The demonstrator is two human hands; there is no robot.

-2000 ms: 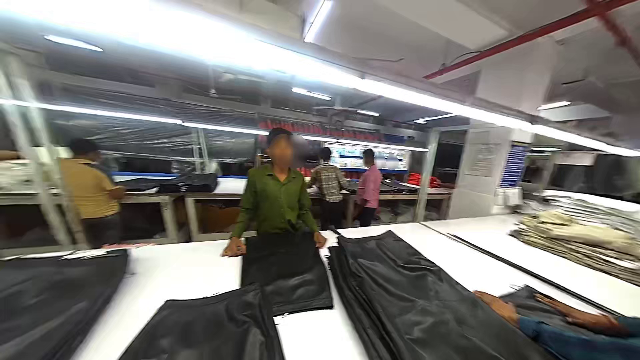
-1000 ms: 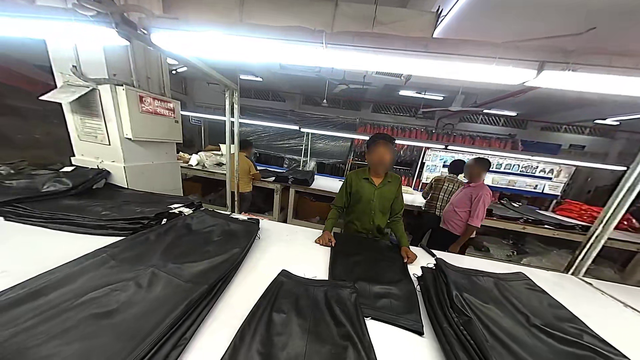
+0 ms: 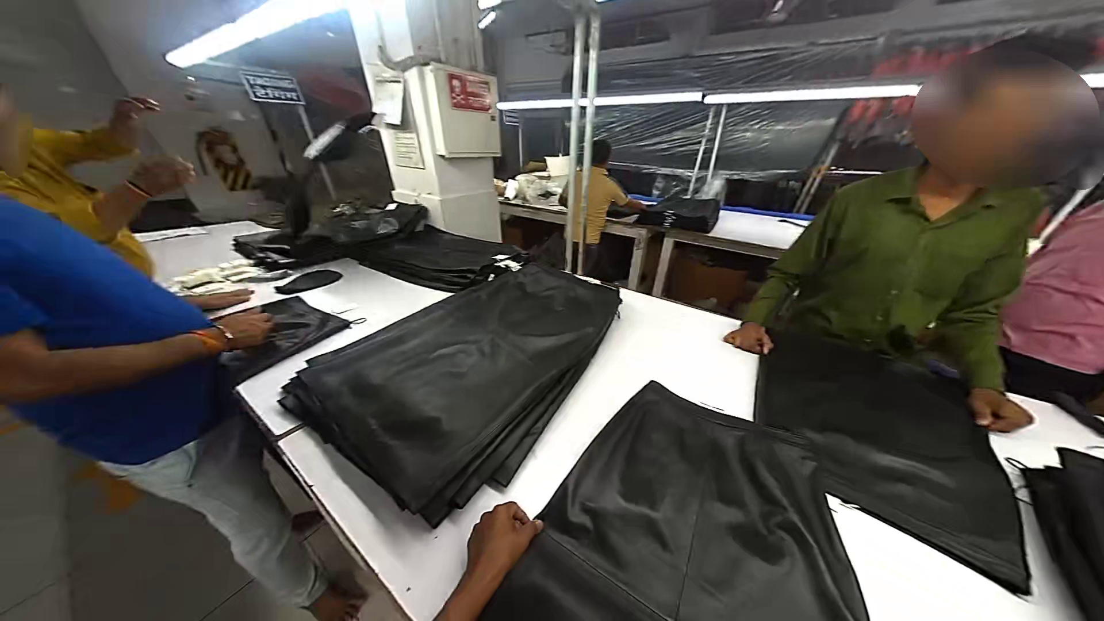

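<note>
My left hand (image 3: 500,542) is at the lower middle of the head view, its fingers pinching the left edge of a black leather-like skirt (image 3: 690,509) that lies flat on the white table. My right hand is out of view. To the left of the skirt is a stack of similar black garments (image 3: 466,371). A further black garment (image 3: 897,440) lies beyond the skirt at the right, overlapping its upper corner, between the hands of a person in a green shirt.
A person in a blue T-shirt (image 3: 103,328) stands at the table's left edge, handling a black piece (image 3: 297,332). More black garments (image 3: 431,254) are piled near a white pillar (image 3: 457,198). Another pile (image 3: 1078,517) lies far right. Metal posts (image 3: 580,147) rise behind the table.
The view has swung far to the left, bringing the person in blue into sight. My left hand now shows at the skirt's edge. The person in green has turned the head aside.
</note>
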